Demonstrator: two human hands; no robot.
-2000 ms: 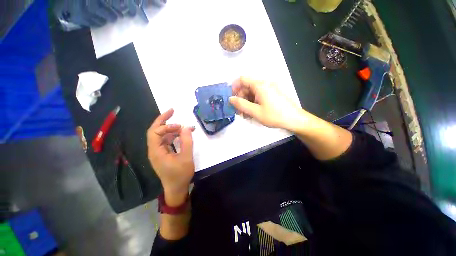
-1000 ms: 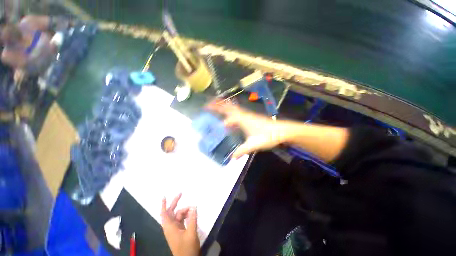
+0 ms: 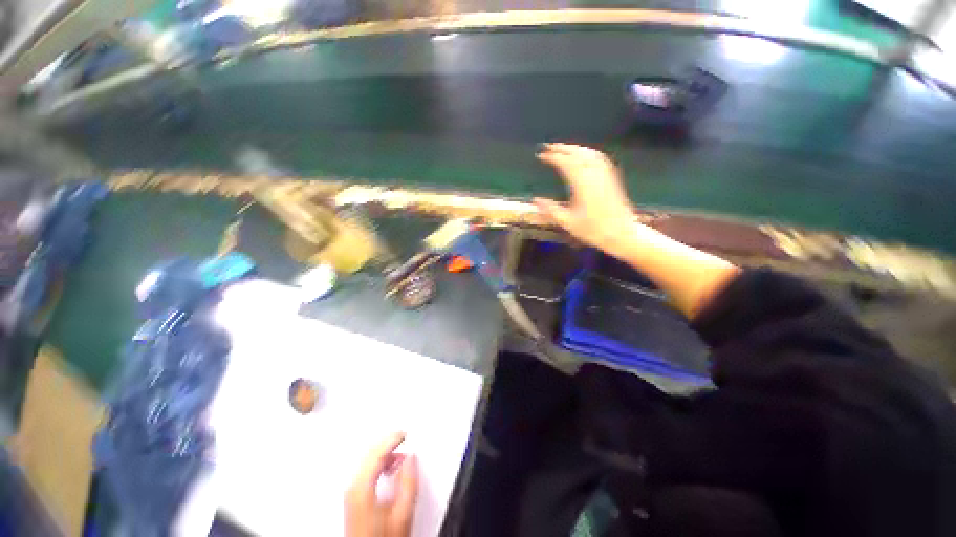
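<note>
My right hand (image 3: 592, 199) is stretched out over the near edge of the green conveyor, fingers apart and empty. A dark unit (image 3: 676, 97) with a pale patch lies on the conveyor beyond it, apart from my fingers and blurred. My left hand (image 3: 383, 493) is at the bottom of the picture over the white paper (image 3: 346, 362), cut off by the lower edge; its thumb and fingers are curled close, and I cannot tell if a tiny part is between them.
A small round tin (image 3: 304, 395) is on the paper. Blue-grey cover plates (image 3: 157, 399) are piled at left. A soldering gun (image 3: 480, 260), round dark stand (image 3: 415, 290) and brush pot (image 3: 349, 243) stand near the worn conveyor edge (image 3: 419, 199). Brown cardboard (image 3: 58, 441) lies far left.
The view has turned toward the conveyor. My right hand has left the housing and cover plate it carried over the paper and reached out to the conveyor, where a dark unit now shows.
</note>
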